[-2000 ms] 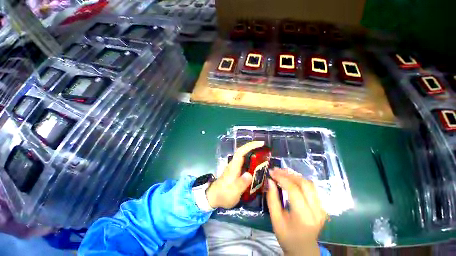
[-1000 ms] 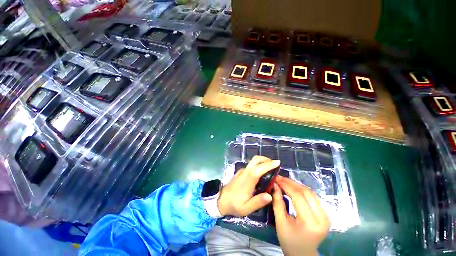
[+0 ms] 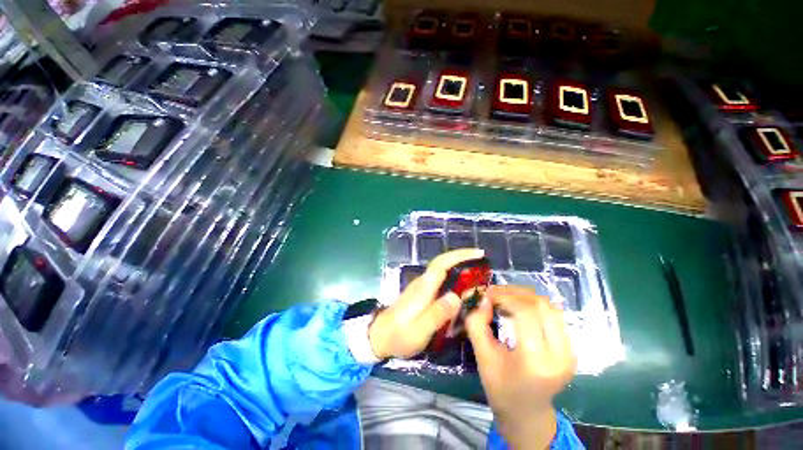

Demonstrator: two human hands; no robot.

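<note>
My left hand (image 3: pixel 417 313) holds a red-and-black device shell (image 3: pixel 472 276) over the lens tray, its fingers around the far side and the thumb on its face. My right hand (image 3: pixel 526 341) is at the shell's right side, thumb and fingertips pinched together against its face. Whether a small part is between those fingertips cannot be told. The lens tray (image 3: pixel 601 308), shiny clear plastic with rows of dark rectangles, lies flat below both hands and is partly hidden by them.
Dark tweezers (image 3: pixel 677 304) lie right of the tray, with a crumpled film clump (image 3: pixel 674 404) at the front edge. Tall blister trays (image 3: pixel 255 189) with black units stand left. Red units in trays (image 3: pixel 512 123) sit on a wooden board (image 3: pixel 423 167) behind; more trays (image 3: pixel 764 290) stand right.
The shell was turned edge-on a second ago; now its red face shows more again between my hands. The view has also shifted. Both hands stay on the shell.
</note>
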